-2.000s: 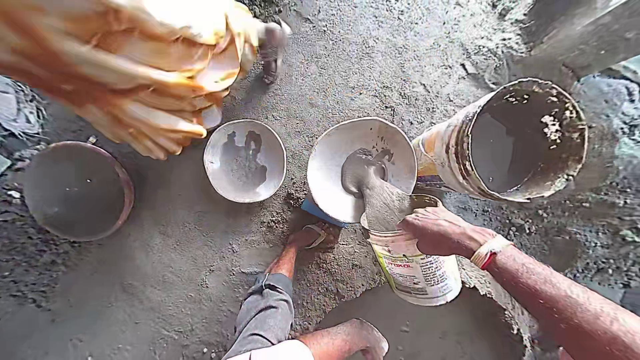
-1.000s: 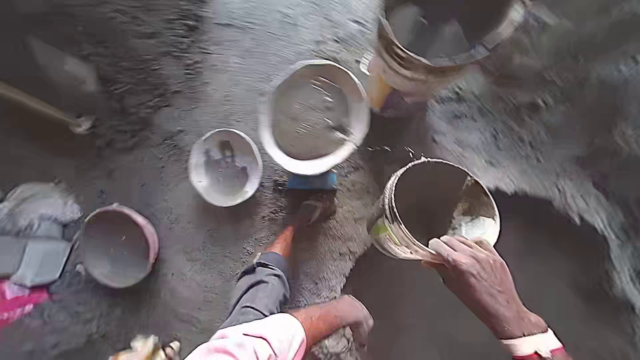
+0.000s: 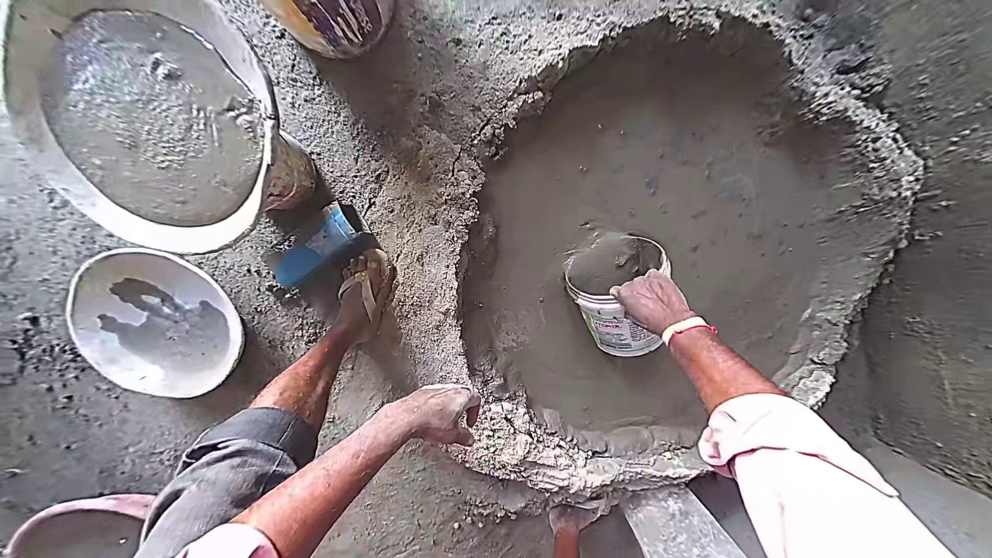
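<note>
My right hand (image 3: pixel 655 304) grips the rim of a white plastic bucket (image 3: pixel 618 329), which lies tilted in a pool of wet grey cement slurry (image 3: pixel 721 201); slurry fills its mouth. My left hand (image 3: pixel 443 415) is loosely curled over the pool's crumbly near-left rim and holds nothing that I can see. At the upper left, a large pale basin (image 3: pixel 260 194) is full of grey slurry. A smaller white bowl (image 3: pixel 155 372) below it has wet slurry smears inside.
A blue object (image 3: pixel 314 248) stands beside my sandalled foot (image 3: pixel 364 298), left of the pool. A stained bucket (image 3: pixel 333 31) is at the top edge. Another round pan (image 3: pixel 77 515) sits at the lower left. A grey plank (image 3: pixel 674 519) lies near my other foot (image 3: pixel 570 519).
Slurry was pouring from the white bucket into the large basin two seconds ago. My right hand has since carried the bucket away and lowered it into the pool. The view has shifted toward the pool.
</note>
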